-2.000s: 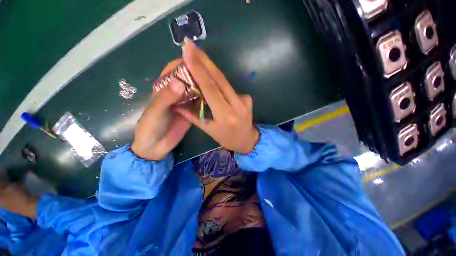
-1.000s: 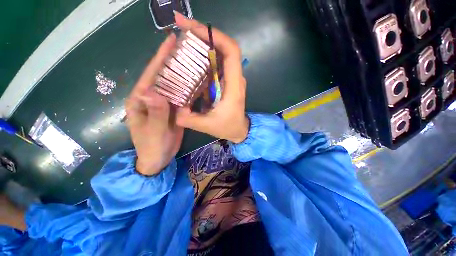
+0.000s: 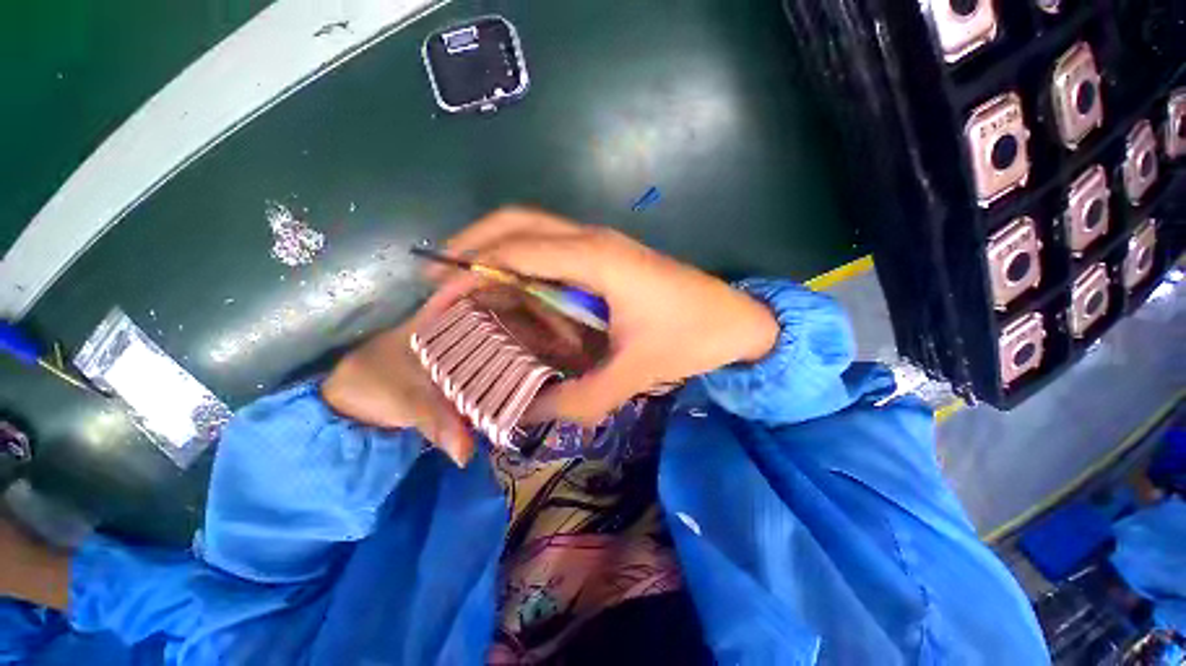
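Observation:
A ridged stack of rose-gold watch cases (image 3: 484, 368) is held between both hands, low over the bench and near the body. My left hand (image 3: 397, 380) grips the stack from its left side. My right hand (image 3: 657, 306) is over its right side, with the thumb near its lower end. The right hand also holds a slim pen tool (image 3: 568, 301) with a blue grip, a yellow-gold collar and a dark tip pointing left. Whether the right fingers also grip the stack is partly hidden. A dark watch case (image 3: 476, 64) with a silvery rim lies on the bench beyond the hands.
Black trays (image 3: 943, 221) with rose-gold cases stand at right. Silvery specks (image 3: 294, 238) lie heaped on the green bench, left of the hands. A clear zip bag (image 3: 154, 386) and a blue-handled screwdriver (image 3: 18, 345) lie far left. A small blue piece (image 3: 646, 199) lies beyond the right hand. Another person's arm (image 3: 33, 562) shows lower left.
The stack has come down towards the body and turned, its ridged edge now sloping down to the right. The pen tool has swung from upright to pointing left. The hands have moved away from the dark case.

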